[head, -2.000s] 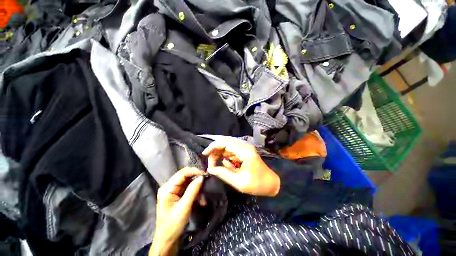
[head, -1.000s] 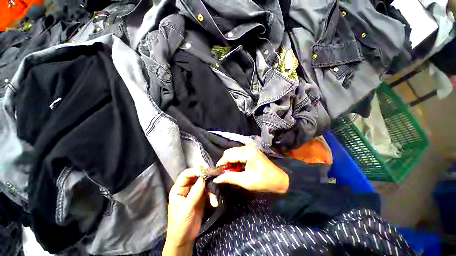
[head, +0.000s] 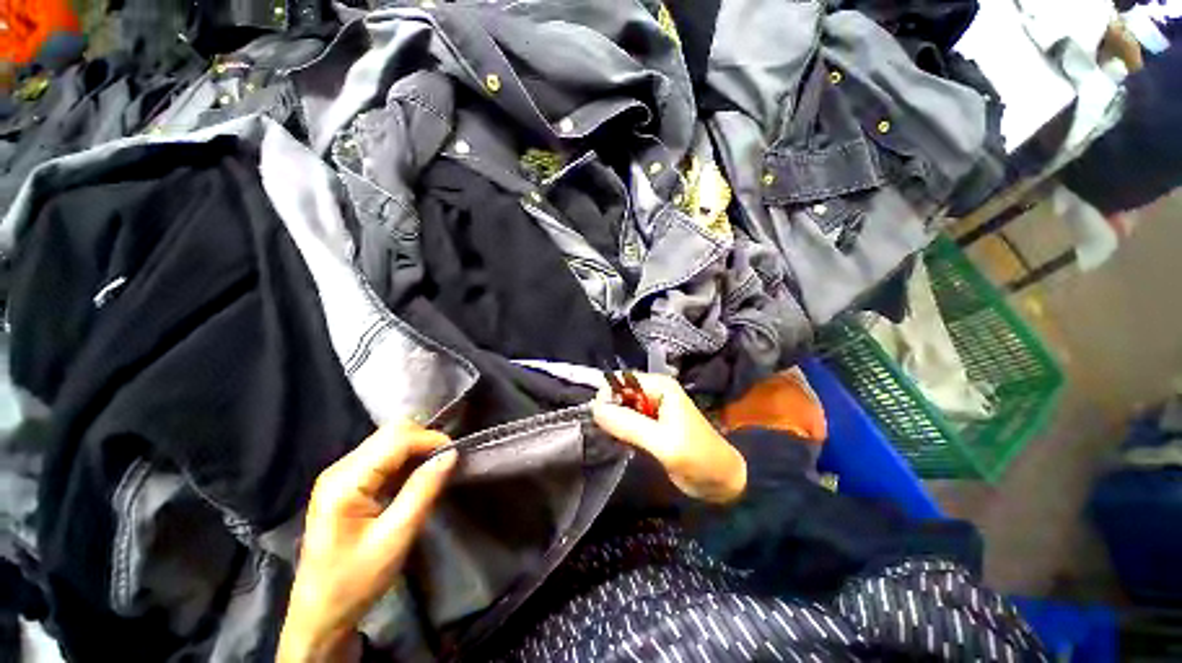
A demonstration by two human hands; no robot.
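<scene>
A black-grey denim jacket (head: 376, 347), turned partly inside out with its black lining showing, spreads in front of me. A stitched grey band (head: 519, 447) is stretched between my hands. My left hand (head: 370, 518) pinches its left end between thumb and fingers. My right hand (head: 674, 434) holds its right end with the thumb. Small red thread snips (head: 635, 393) sit in the right hand, their dark tips pointing up past the fingers. A curved edge of the garment hangs below the band.
More grey denim jackets (head: 862, 117) with gold buttons are heaped at the back. A green plastic crate (head: 1024, 402) with pale cloth stands at right, beside a blue crate (head: 862, 434). Orange cloth (head: 778, 404) lies near the right hand. The patterned lap (head: 726, 609) is below.
My hands were close together at one spot; the left has moved left and the right slightly right. The band is now stretched between them, and the snips' dark tips show.
</scene>
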